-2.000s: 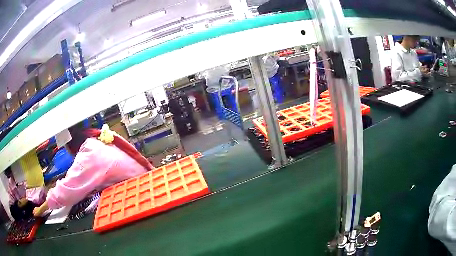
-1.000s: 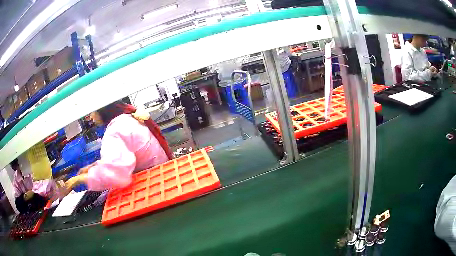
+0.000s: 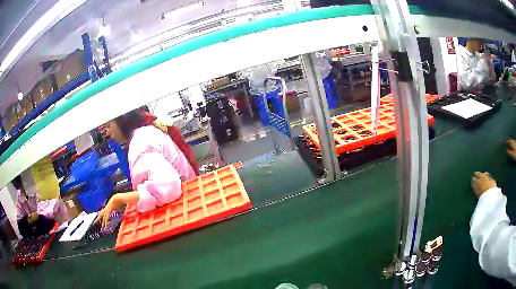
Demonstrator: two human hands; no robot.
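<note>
Neither of my hands is in view. Nearest in front of me, several small cylindrical metal parts (image 3: 418, 266) stand in a cluster at the foot of the upright post (image 3: 408, 141). They are silver with dark bands. A small coppery-and-white piece (image 3: 434, 244) lies on top of them. Two pale rounded things (image 3: 287, 286) show at the bottom edge, cut off by it; I cannot tell what they are.
An orange gridded tray (image 3: 186, 208) lies across the dark-green bench (image 3: 226, 248). More orange trays (image 3: 356, 128) and a black tray (image 3: 467, 108) lie beyond. A pink-sleeved person works at left; another person's white sleeve (image 3: 493, 231) reaches in at right.
The view has shifted slightly. The pink-sleeved person now reaches down beside the orange tray. The white sleeve at right has come further in, with its hand showing. The pale rounded things have come into view.
</note>
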